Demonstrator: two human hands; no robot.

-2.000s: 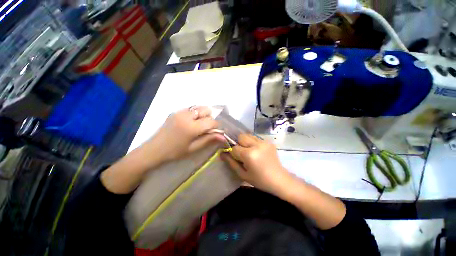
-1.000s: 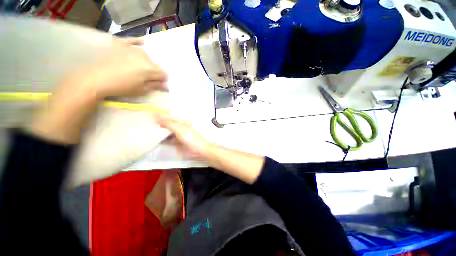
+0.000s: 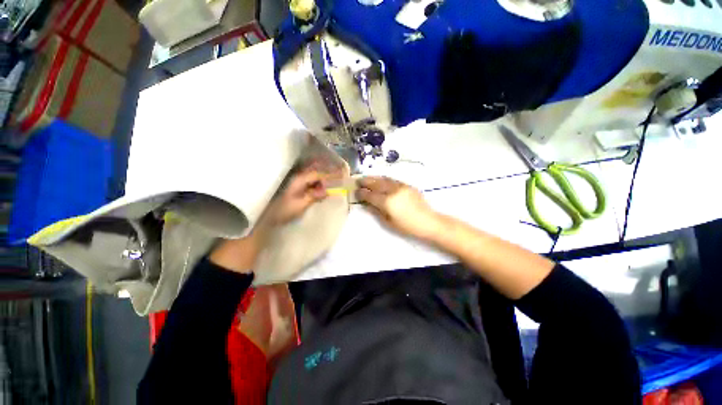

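A beige bag body (image 3: 245, 170) lies over the left part of the white table and hangs off its left and front edges, its open end with a shiny fitting inside facing left. My left hand (image 3: 297, 194) holds the bag's edge beside a short yellow strip (image 3: 336, 191), partly covered by the bag. My right hand (image 3: 392, 206) pinches the same edge just right of the strip. Both hands are just in front of the presser foot (image 3: 368, 150) of the blue sewing machine (image 3: 475, 59). Whether the cloth is under the foot I cannot tell.
Green-handled scissors (image 3: 564, 194) lie right of the needle. A black cord (image 3: 631, 186) runs down the table at right. A red bin (image 3: 247, 360) with tan pieces is below the front edge. A blue crate (image 3: 59, 178) and cartons (image 3: 75, 79) stand at left.
The bag body has swung from the far left onto the table near the needle. Both hands have moved to the edge in front of the presser foot. The view has shifted too.
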